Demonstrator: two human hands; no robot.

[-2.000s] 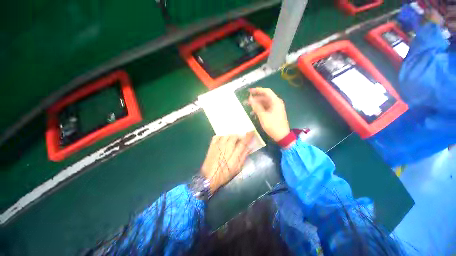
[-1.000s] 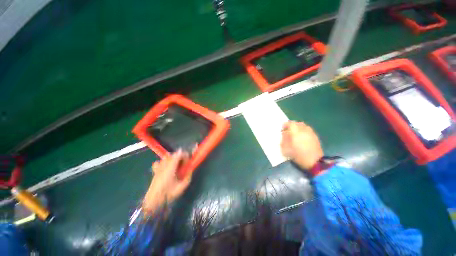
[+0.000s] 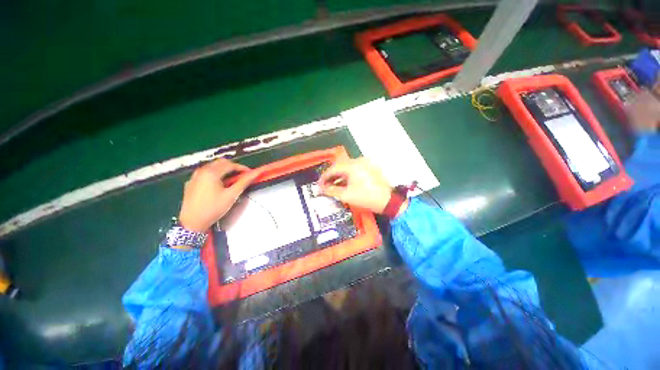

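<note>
An open tablet (image 3: 289,249) lies in a red frame (image 3: 304,267) on the bench in front of me, with a large white battery (image 3: 266,222) and a mainboard (image 3: 333,217) at its right end. My left hand (image 3: 210,194) rests at the frame's upper left, fingertips over its far edge; whether it grips the frame is unclear. My right hand (image 3: 354,185) is over the mainboard's far end, thumb and finger pinched together; anything between them is too small to tell. A white sheet (image 3: 394,147) lies just beyond my right hand.
Another red-framed tablet (image 3: 568,141) lies on the bench at right, near a yellow wire loop (image 3: 486,104) and a grey post (image 3: 498,45). A red-framed tablet (image 3: 416,52) sits on the belt behind the chipped white rail (image 3: 289,134). A neighbouring person's blue sleeve (image 3: 637,168) is at right.
The red-framed tablet has come from the rail onto the bench before me and turned. My right hand has moved left from the white sheet to the mainboard. My left hand is now at the frame's far side.
</note>
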